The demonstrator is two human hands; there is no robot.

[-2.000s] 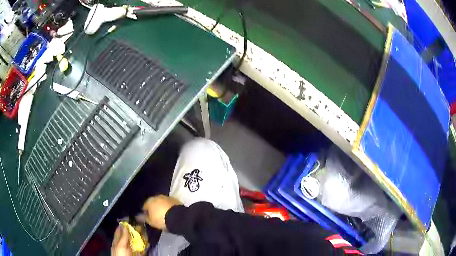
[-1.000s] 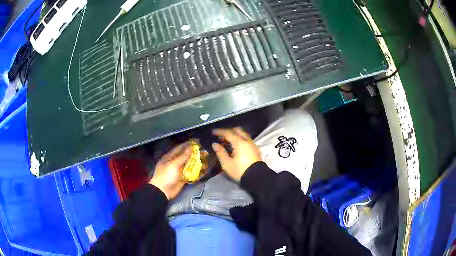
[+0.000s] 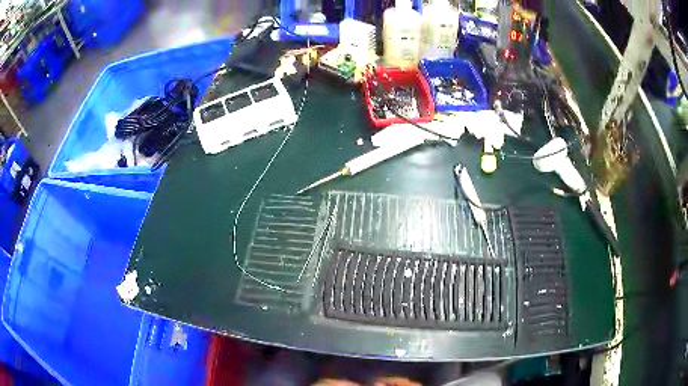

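My left hand (image 3: 334,382) and my right hand (image 3: 397,381) show only as slivers at the bottom edge, below the bench front; what they hold is hidden. The black ribbed mat (image 3: 415,290) lies near the bench's front edge. Slim pale tweezers (image 3: 318,245) lie to its left. A tool with a pale handle and thin tip (image 3: 474,196) lies behind and partly over the mat area. A soldering iron (image 3: 370,160) with a white handle points left.
Left of the green bench (image 3: 188,256) stand blue crates (image 3: 83,264), one holding black cables (image 3: 162,124). On the bench are a white slotted housing (image 3: 245,113), a red screw tray (image 3: 397,94), a blue tray (image 3: 454,83), bottles (image 3: 403,34) and a white-bodied electric screwdriver (image 3: 560,162).
The view has swung up and left over the bench. My hands, with the yellow item seen in the left one before, have dropped almost out of the picture.
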